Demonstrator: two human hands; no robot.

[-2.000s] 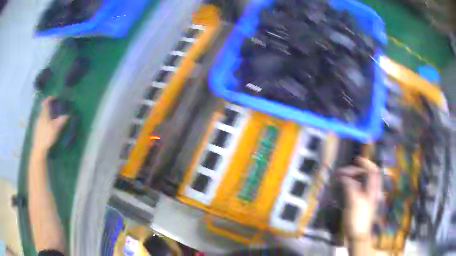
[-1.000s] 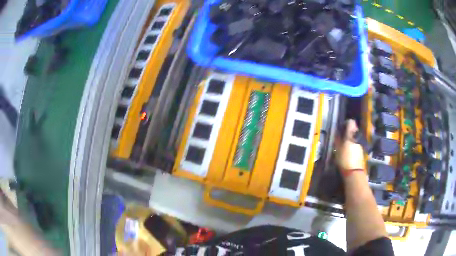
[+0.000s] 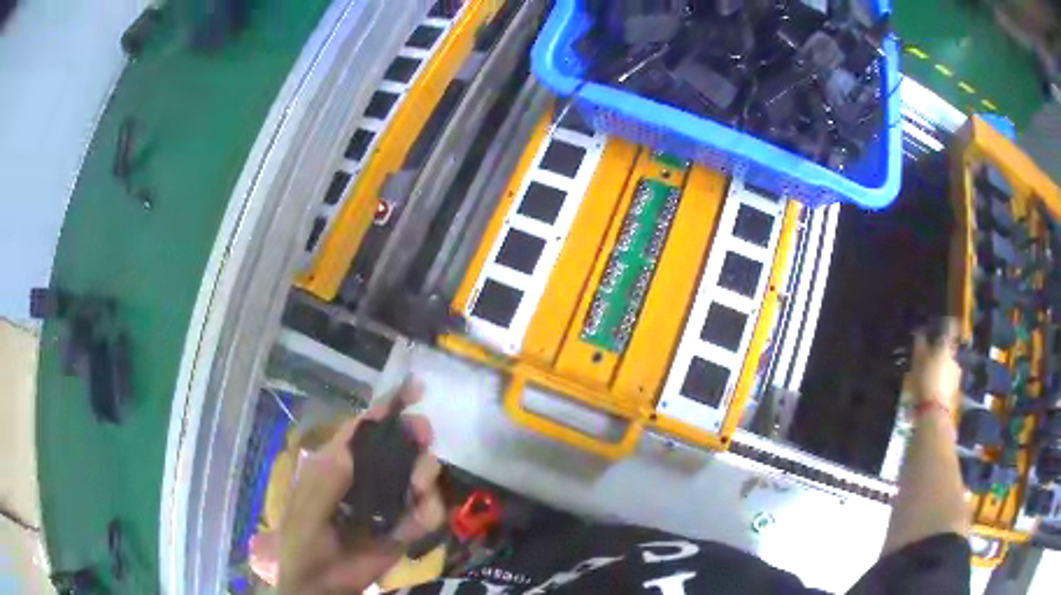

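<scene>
My left hand (image 3: 367, 494) is at the lower left, closed around a black power adapter (image 3: 382, 471). An orange tray (image 3: 559, 308) lies in the centre with flat black sockets in two white strips and a green connector board (image 3: 632, 267) down its middle. My right hand (image 3: 937, 378) is at the left edge of another orange tray (image 3: 961, 250), which bears rows of black adapters. Its fingertips are blurred, so its hold on the tray edge is unclear. A blue basket (image 3: 721, 145) heaped with black adapters rests on the far part of the centre tray.
Another orange tray (image 3: 349, 221) lies left of centre. A silver rail (image 3: 221, 291) borders a green belt (image 3: 128, 233) with scattered black adapters. A dark gap (image 3: 878, 302) with metal rails beside it lies between the centre and right trays. A red object (image 3: 475, 514) is near my body.
My left hand has come from the belt side to the lower left front with an adapter. My right hand and the filled tray are farther right, and the gap beside the centre tray is wider.
</scene>
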